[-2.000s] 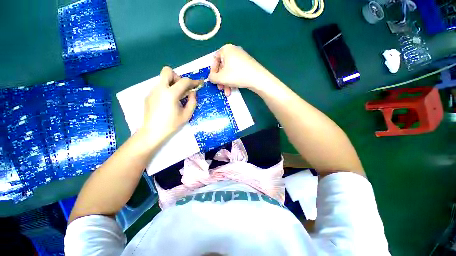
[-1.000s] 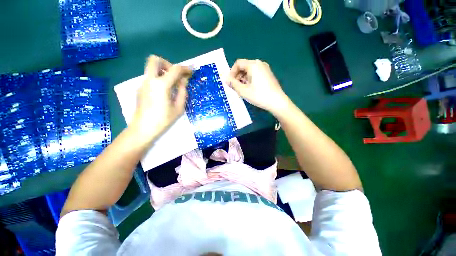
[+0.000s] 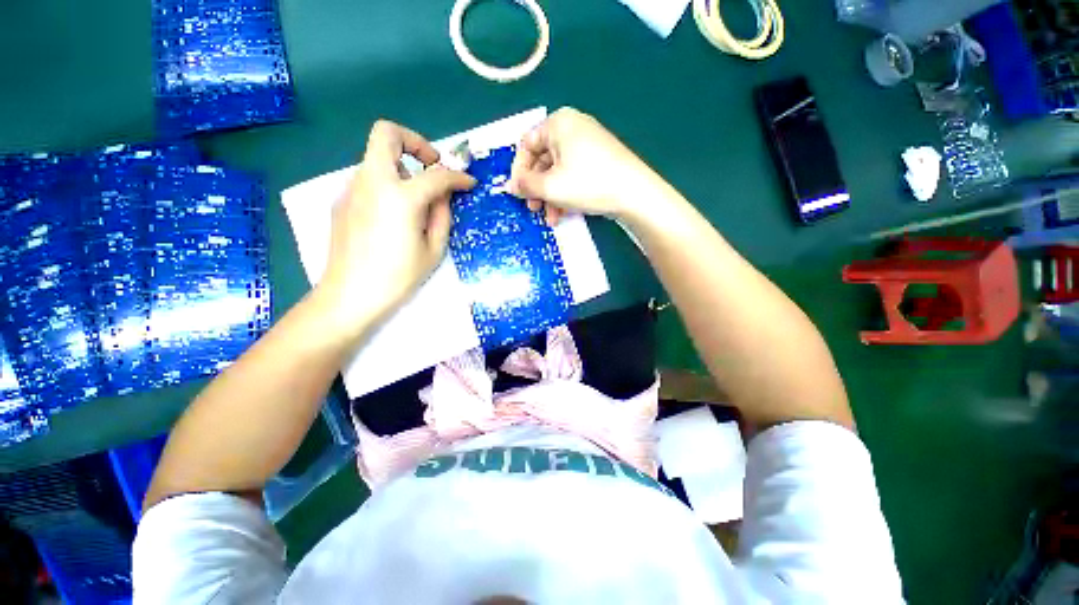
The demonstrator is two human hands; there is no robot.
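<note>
A blue circuit board (image 3: 509, 254) lies on a white sheet (image 3: 408, 337) in front of me. My left hand (image 3: 396, 219) is over the sheet at the board's left edge, with a small pale and dark piece (image 3: 458, 154) at its fingertips; what exactly it is cannot be told. My right hand (image 3: 577, 168) is at the board's upper right edge, thumb and finger pinched together over it. A tiny whitish bit (image 3: 510, 186) shows at the right fingertips. The fingers hide part of the board's upper end.
Overlapping blue boards (image 3: 130, 278) lie at left, with a smaller pile (image 3: 223, 65) above. A cream tape ring (image 3: 499, 71), more rings (image 3: 740, 47), a black phone (image 3: 805, 148) and a crumpled white lump (image 3: 921, 173) lie beyond. A red stool (image 3: 947, 290) stands at right.
A second ago my right hand was off the board's right side; now its fingers are back at the board's upper edge. The left fingers have opened out a little beside the board.
</note>
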